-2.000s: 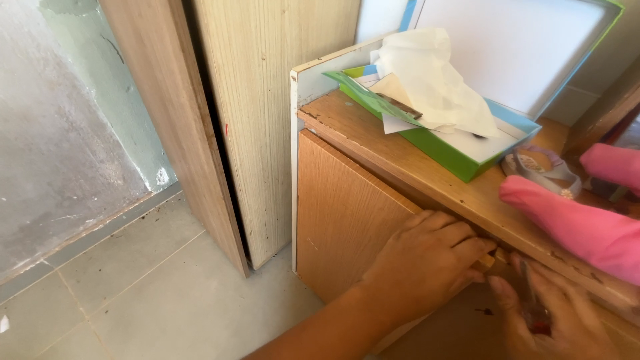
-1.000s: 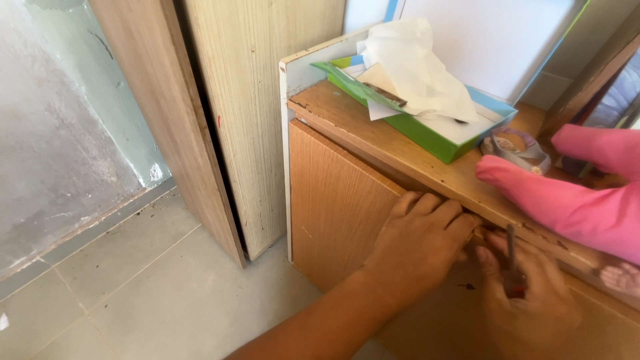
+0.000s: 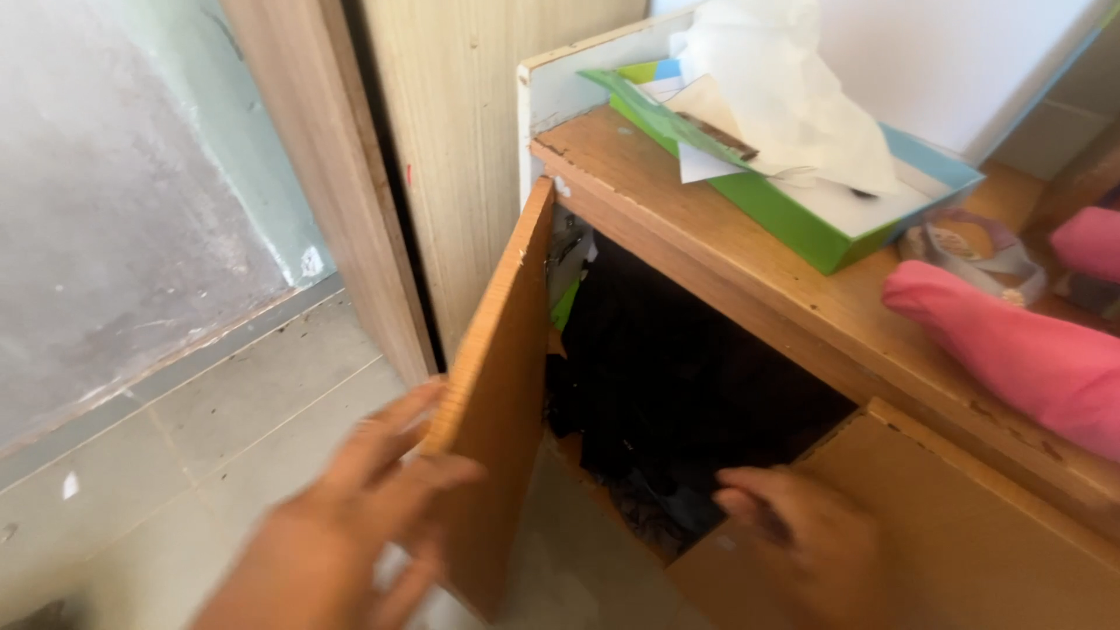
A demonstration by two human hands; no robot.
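Observation:
My left hand (image 3: pixel 350 516) has its thumb and fingers around the free edge of the left wooden cabinet door (image 3: pixel 503 402), which stands swung out. Dark cloth items (image 3: pixel 665 367) lie inside the cabinet. In front of the opening is my right hand (image 3: pixel 796 542), blurred, its fingers curled, beside the right cabinet door (image 3: pixel 954 516), which is closed. Whether anything is in its palm cannot be seen. A metal hinge (image 3: pixel 567 249) shows at the left door's inner side.
On the cabinet top (image 3: pixel 752 236) lie a green and blue box (image 3: pixel 840 227) with papers and pale wrapping, a clear round roll-like item (image 3: pixel 971 254) and pink cloth (image 3: pixel 1006 359). A tall wooden panel (image 3: pixel 490 131) stands at the left, over the tiled floor (image 3: pixel 236 437).
The left cabinet door has swung open, and the dark inside now shows. My left hand has moved from the doors' meeting edge to the left, with the door. The small tool by my right hand no longer shows.

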